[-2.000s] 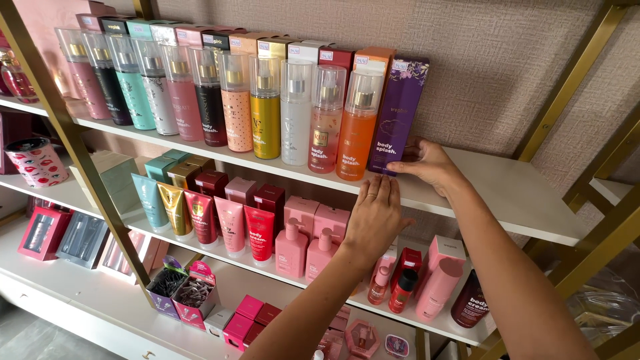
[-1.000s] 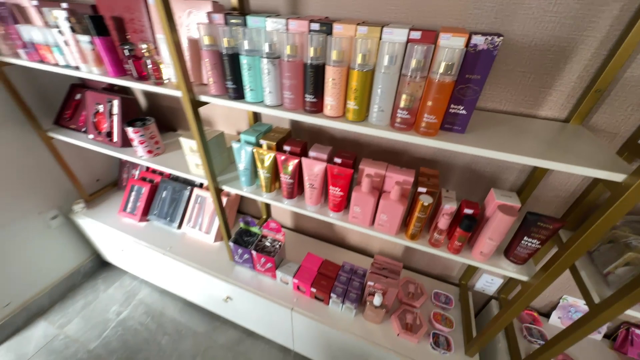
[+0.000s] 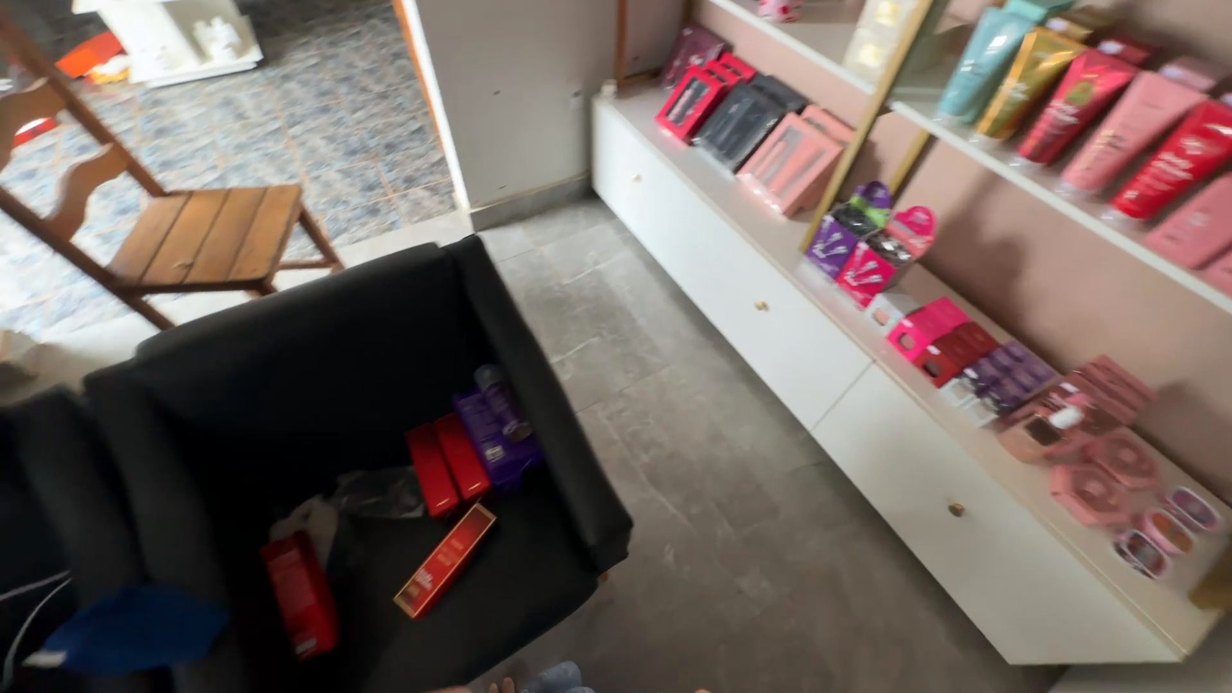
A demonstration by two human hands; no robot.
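Observation:
Neither of my hands can be made out; only slivers of skin show at the bottom edge, too little to tell hand from foot. On the black armchair (image 3: 318, 318) lie a red and gold box (image 3: 446, 561), tilted on the seat, and two red boxes (image 3: 449, 465) side by side. Against the armrest are a purple box (image 3: 496, 443) and a capped bottle (image 3: 502, 402) on top of it. A red package (image 3: 300, 594) and crumpled clear plastic (image 3: 380, 493) rest farther left on the seat.
At right, a white drawer cabinet (image 3: 924, 452) holds boxed cosmetics, below a shelf with cream tubes (image 3: 1078, 106). A wooden folding chair (image 3: 207, 236) stands behind the armchair. Blue fabric (image 3: 135, 630) lies at lower left. Grey tiled floor (image 3: 664, 462) separates armchair and cabinet.
Two seconds ago both hands were at the purple box on the upper shelf; one second ago they were out of view. The view has swung left and down to the armchair.

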